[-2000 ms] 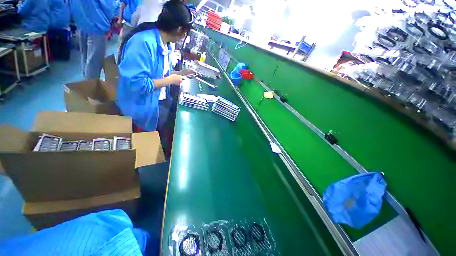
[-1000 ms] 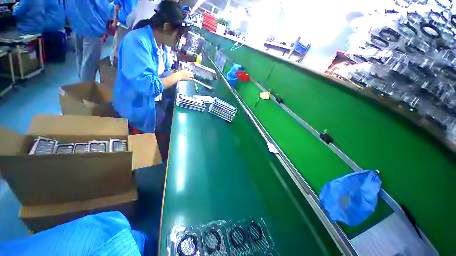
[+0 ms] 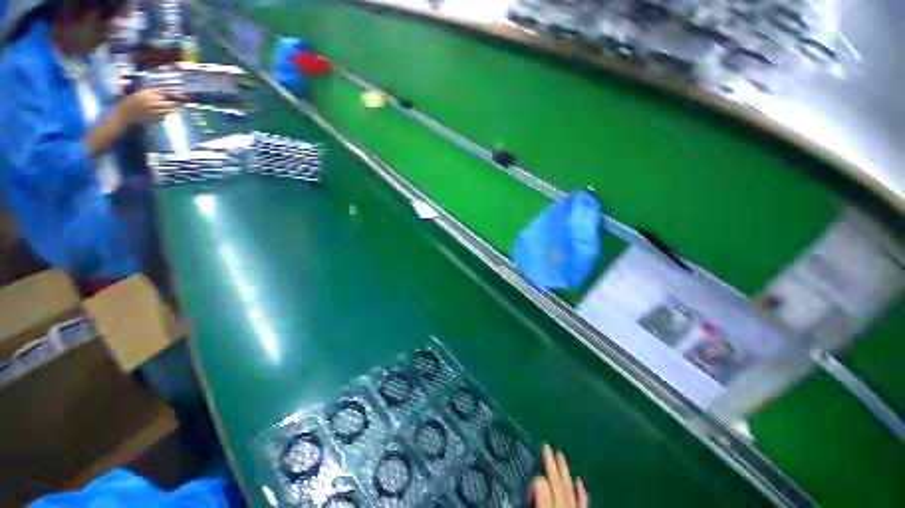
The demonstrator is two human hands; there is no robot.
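A clear blister tray point(image 3: 370, 434) lies on the bench at the bottom centre, with black rings point(image 3: 302, 455) in rows of round pockets. The tray's near part is cut off by the bottom edge. My right hand point(image 3: 559, 483) is at the tray's right edge, fingers extended and pointing up the bench. Its palm and thumb are out of the picture, so any grip is hidden. My left hand is out of the picture; a blue sleeve point(image 3: 129, 491) shows at the bottom left.
A dark-green bench point(image 3: 327, 288) runs away from me. Striped stacks point(image 3: 286, 159) stand farther along. A blue crumpled bag point(image 3: 561, 243) and an instruction sheet point(image 3: 685, 322) hang on the green panel. An open carton point(image 3: 79, 422) and a person in blue point(image 3: 55, 169) are at left.
The view has swung right and down. More of the tray and the instruction sheet show, and my right hand has come into the picture. The carton and coworker have shifted left.
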